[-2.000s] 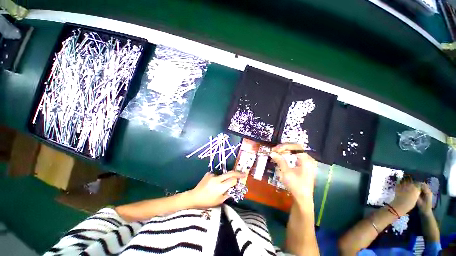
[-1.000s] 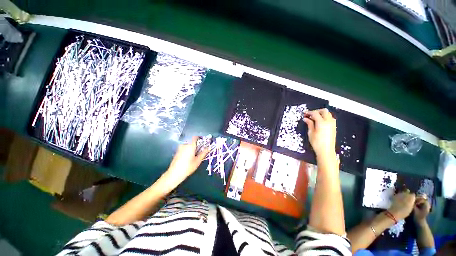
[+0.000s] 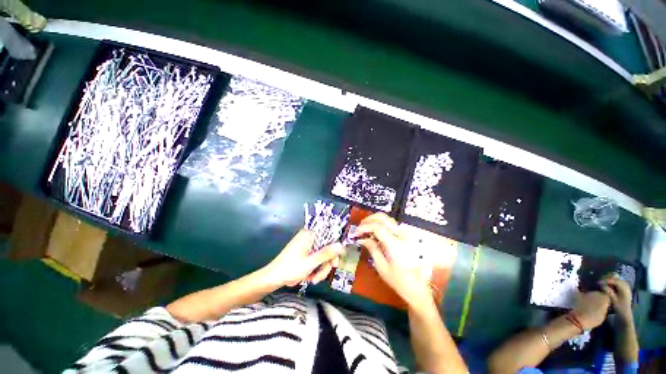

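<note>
My left hand point(image 3: 305, 257) holds a loose bundle of thin white pieces point(image 3: 326, 220), which fan out above its fingers, at the left end of the orange mat point(image 3: 381, 286). My right hand point(image 3: 387, 245) is over the mat, its fingertips pinched close to the left fingers at the jig point(image 3: 345, 277). What the right fingertips hold is too small to tell. A white perforated plate point(image 3: 431, 252) lies on the mat, partly hidden by my right hand. I cannot make out the tweezers.
A large black tray point(image 3: 131, 139) heaped with white pieces and a clear plastic bag point(image 3: 247, 139) lie left. Small black trays point(image 3: 380, 135) with small parts stand behind the mat. A crumpled clear bag point(image 3: 595, 212) is at right. Another person's hands point(image 3: 602, 296) work at far right.
My right hand has come back from the middle small tray to the mat. My left hand has moved right and down, gathering the white pieces, and the two hands are now close together.
</note>
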